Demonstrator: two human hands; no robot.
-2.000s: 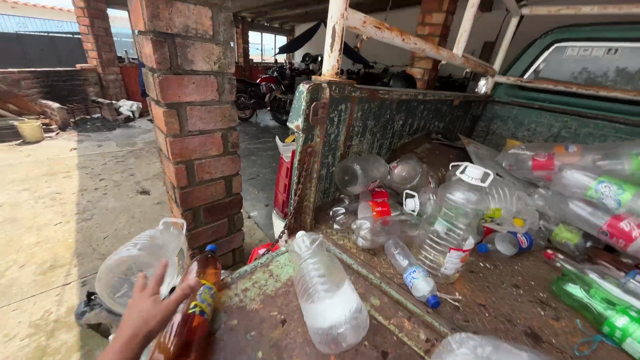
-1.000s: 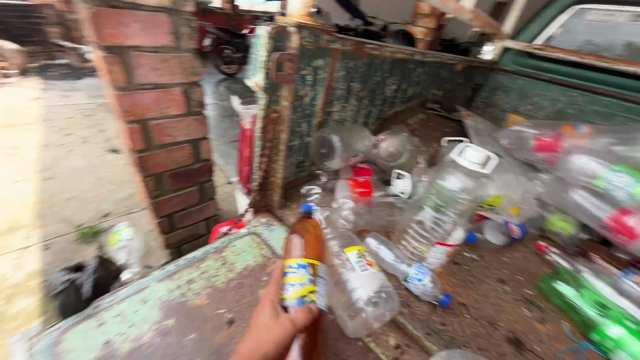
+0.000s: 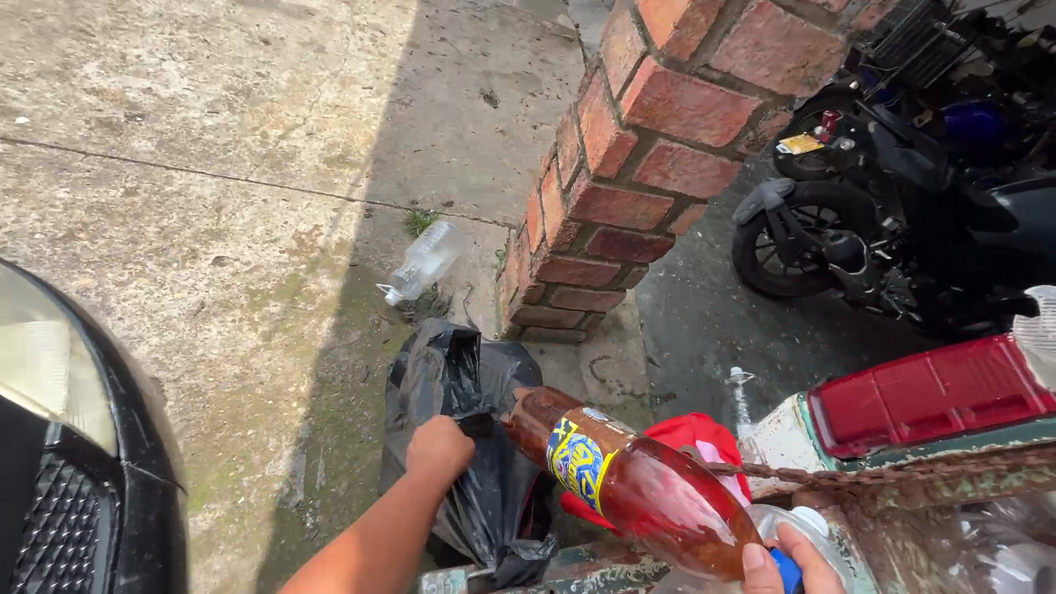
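My left hand [image 3: 441,450] is closed on the rim of a black plastic bag [image 3: 487,487], which stands on the ground below the truck bed's edge. Between the fingers of my right hand [image 3: 784,569] is the blue cap of a large amber plastic bottle [image 3: 652,495]. The bottle slants, its base at the bag's opening, and a blue and yellow label wraps its middle. Behind the right hand lies a clear plastic bottle [image 3: 804,528], partly hidden. A red cloth-like item [image 3: 693,437] shows behind the amber bottle. What the bag holds is hidden.
A brick pillar [image 3: 627,173] rises beyond the bag. One clear bottle [image 3: 425,260] lies on the concrete, another [image 3: 738,400] near the red tail light [image 3: 932,396]. A rusty chain [image 3: 825,477] crosses at right. A motorcycle [image 3: 858,239] stands behind the pillar; a black car front [image 3: 99,429] is at left.
The view has swung down and left, from the truck bed to the ground. The amber bottle, held by its middle a second ago, is now held by the cap over the bag. My left hand has gripped the bag.
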